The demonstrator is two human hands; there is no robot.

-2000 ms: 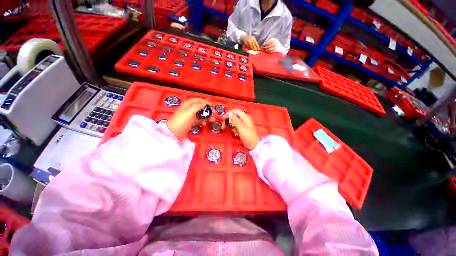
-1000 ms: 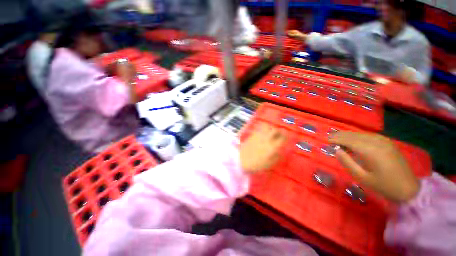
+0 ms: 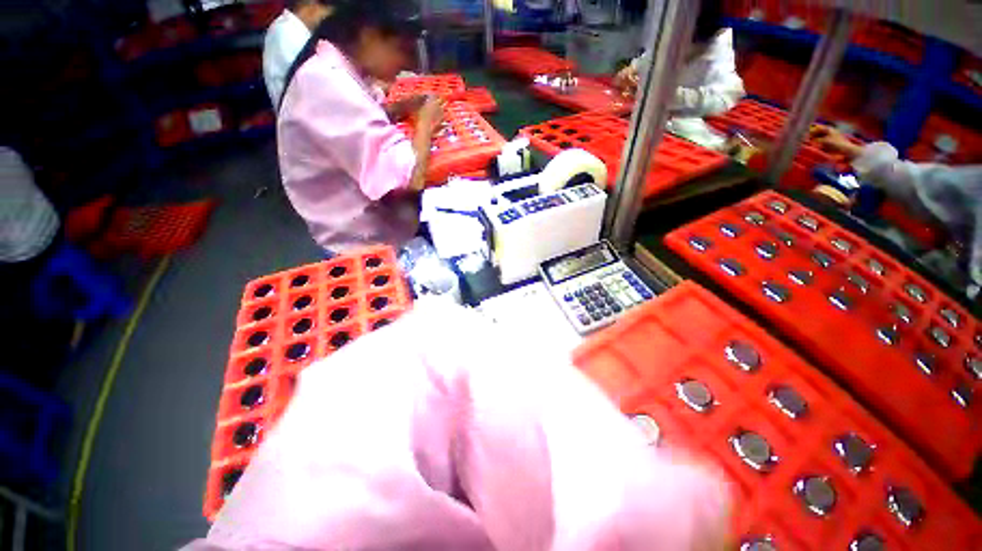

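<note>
The red watch tray lies at the lower right, cut off by the picture's edge. Several round watch heads sit in its pockets, with grey discs facing up. A second red tray stands at the left with rows of dark, glossy watch heads. My pink sleeves fill the lower middle, bright and partly blurred, and cover part of both trays. Neither my left hand nor my right hand can be seen.
A calculator and a pale tape dispenser stand between the trays. A filled red tray lies at the right beyond a metal post. A coworker in pink works at the upper left. A yellow floor line runs at far left.
The view has swung left, so the left tray and coworker show more fully. Both hands, earlier over the work tray, are out of sight. My sleeves now lie across the lower middle.
</note>
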